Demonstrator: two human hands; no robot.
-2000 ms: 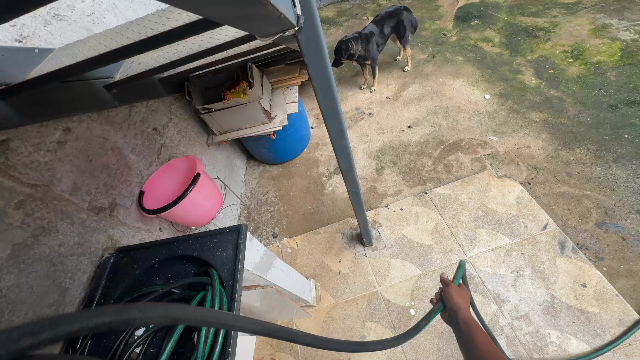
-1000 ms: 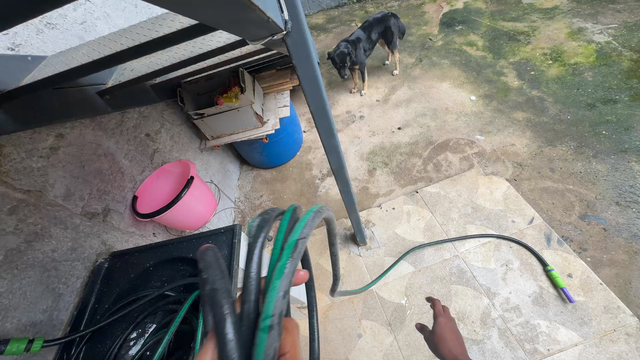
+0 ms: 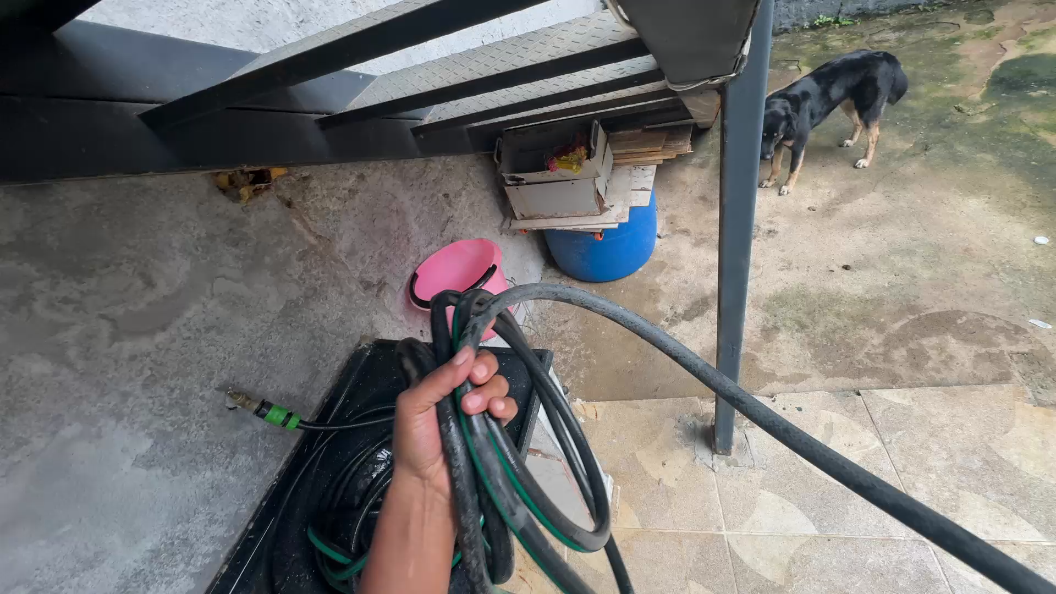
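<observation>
Several loops of a black garden hose with green stripes (image 3: 495, 462) are gripped in my left hand (image 3: 450, 412), thumb and fingers wrapped round them. From the top of the bundle one length of hose arches right and leaves the view at the lower right. Below and left of the hand, more coiled hose lies in a black basin (image 3: 351, 384). A thin black hose with a green connector (image 3: 280, 415) runs from a brass tap fitting (image 3: 242, 399) at the wall to that basin. My right hand is out of view.
A pink bucket (image 3: 454, 272) stands behind the hose loops. Beyond it, a blue barrel (image 3: 606, 247) carries boards and a worn box (image 3: 557, 198). A dark metal post (image 3: 738, 247) rises from the tiled floor (image 3: 808, 487). Metal stairs (image 3: 412, 74) hang above. A black and tan dog (image 3: 833, 95) stands behind the post.
Earlier my right hand was seen over the tiles, first on the hose, then off it; now it is out of view. The view has swung left. The hose end on the tiles no longer shows.
</observation>
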